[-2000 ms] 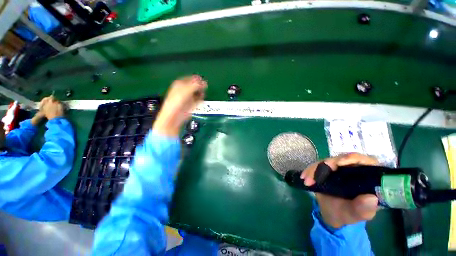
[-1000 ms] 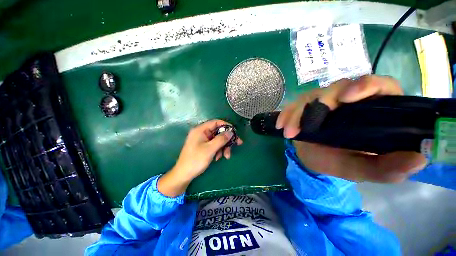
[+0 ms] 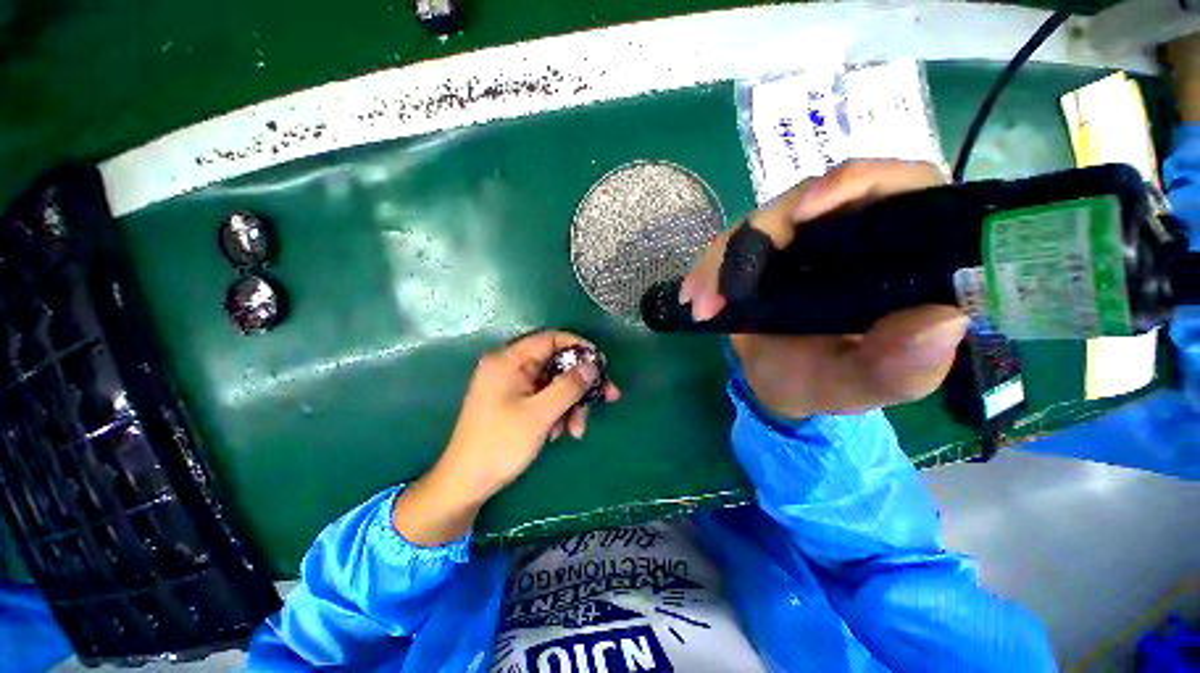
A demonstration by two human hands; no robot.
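Observation:
My left hand (image 3: pixel 516 408) holds a small round dark unit (image 3: pixel 576 370) with silvery details in its fingertips, over the green mat. My right hand (image 3: pixel 842 309) is wrapped around a thick black electric screwdriver (image 3: pixel 869 263) with a green-and-white label. The driver lies nearly level, its nose pointing left at the lower right rim of the round screw dish (image 3: pixel 642 237). The nose is apart from the unit. The dish holds silvery grains, too small to see singly. Two more round units (image 3: pixel 246 238) (image 3: pixel 254 302) stand close together at the left.
A large black blister tray (image 3: pixel 99 460) lies at the left edge. Clear zip bags (image 3: pixel 836 121) lie beyond the dish. A white and yellow paper (image 3: pixel 1112 145), a black cord (image 3: pixel 996 99) and a dark flat device (image 3: pixel 987 384) are at the right. A scuffed white rail (image 3: pixel 395 103) runs behind.
My left hand has come back from beyond the rail to the front with a unit in its fingertips. My right hand keeps hold of the driver, now more fully in view than one second ago.

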